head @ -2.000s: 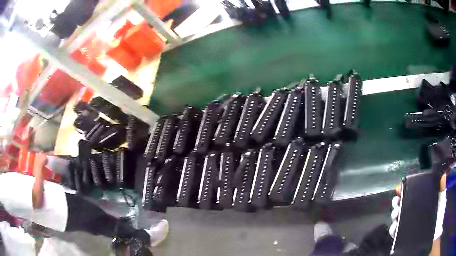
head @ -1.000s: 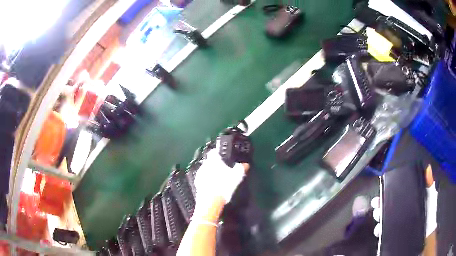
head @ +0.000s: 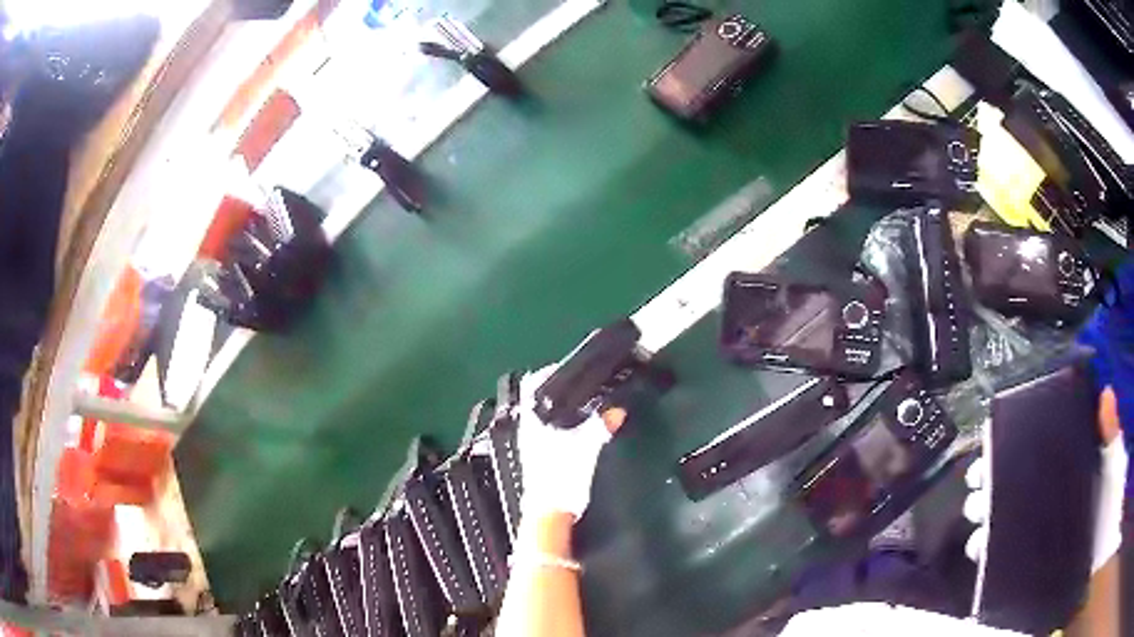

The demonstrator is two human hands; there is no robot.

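Note:
My left hand (head: 557, 467), white-gloved with bare fingertips, is closed around the end of a black handheld unit (head: 590, 372) above the green conveyor belt (head: 497, 249). Below and left of it, a row of standing units (head: 417, 554) shows dotted edges. My right hand (head: 1104, 498), partly hidden, grips a larger black unit (head: 1042, 498) at the right, with white glove fingers along its left side. Several loose units lie between the hands, one with screen and round buttons up (head: 802, 326), another on its narrow side (head: 761, 438).
A blue crate (head: 1110, 342) is at the right edge. Yellow cloth (head: 1010, 168) and clear plastic (head: 1014, 355) lie among the units. One unit (head: 711, 69) lies on the far belt. Dark units (head: 264, 261) and orange-red boxes (head: 131, 460) are at the left.
My left hand, out of view at first, now holds a unit, which has turned since one second ago. The view has swung right from the standing rows to the loose units. My right hand still holds its unit.

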